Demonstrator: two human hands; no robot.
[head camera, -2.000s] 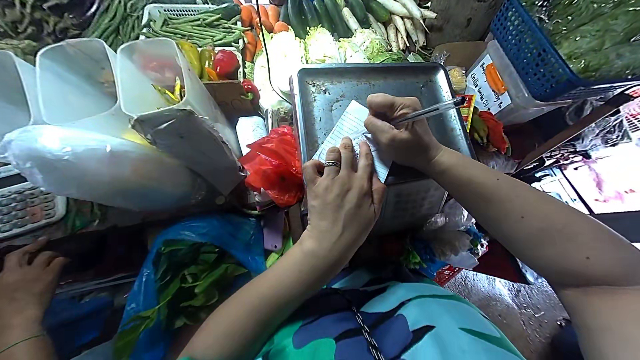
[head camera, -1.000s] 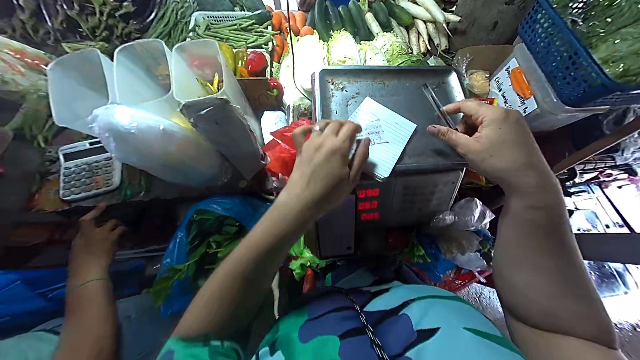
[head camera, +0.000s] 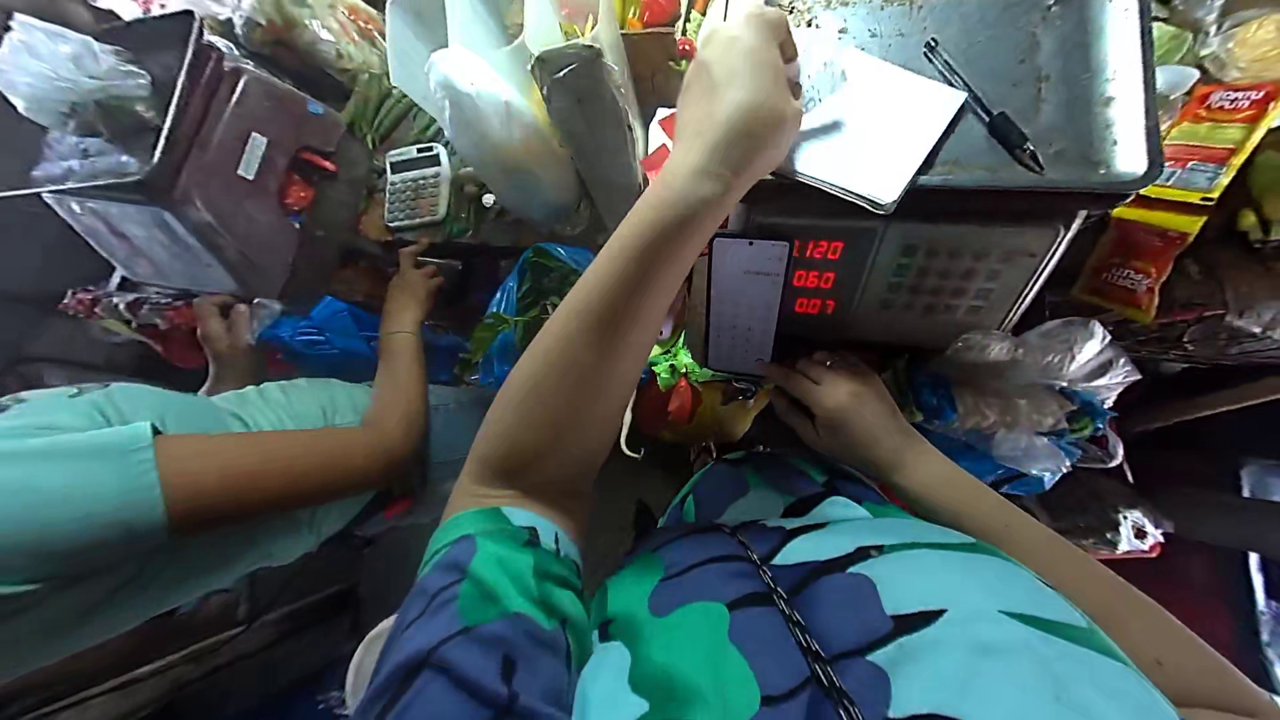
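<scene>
My left hand (head camera: 740, 100) is curled at the top edge, left of a white notepad (head camera: 880, 120); its fingertips are partly hidden. My right hand (head camera: 845, 405) has its fingertips at the lower right corner of an upright smartphone (head camera: 745, 305) showing a calculator; whether they grip it or only touch it, I cannot tell. The phone stands before the left part of a digital scale (head camera: 940, 270) with lit red digits. A ballpoint pen (head camera: 985, 105) lies on the scale's metal tray (head camera: 1060, 165), right of the notepad, which overlaps the tray.
A co-worker's arm (head camera: 290, 460) and hands are at the left, below a calculator (head camera: 417, 187). White plastic containers (head camera: 500, 110) stand at the upper left. Leafy greens in a blue bag (head camera: 540, 290) lie beside my left forearm. Crumpled plastic bags (head camera: 1040, 400) and seasoning packets (head camera: 1140, 250) are right.
The pen was in my right hand over the tray and now lies on it. My right hand has moved down to the phone. My left hand has come off the paper. The view has tilted down.
</scene>
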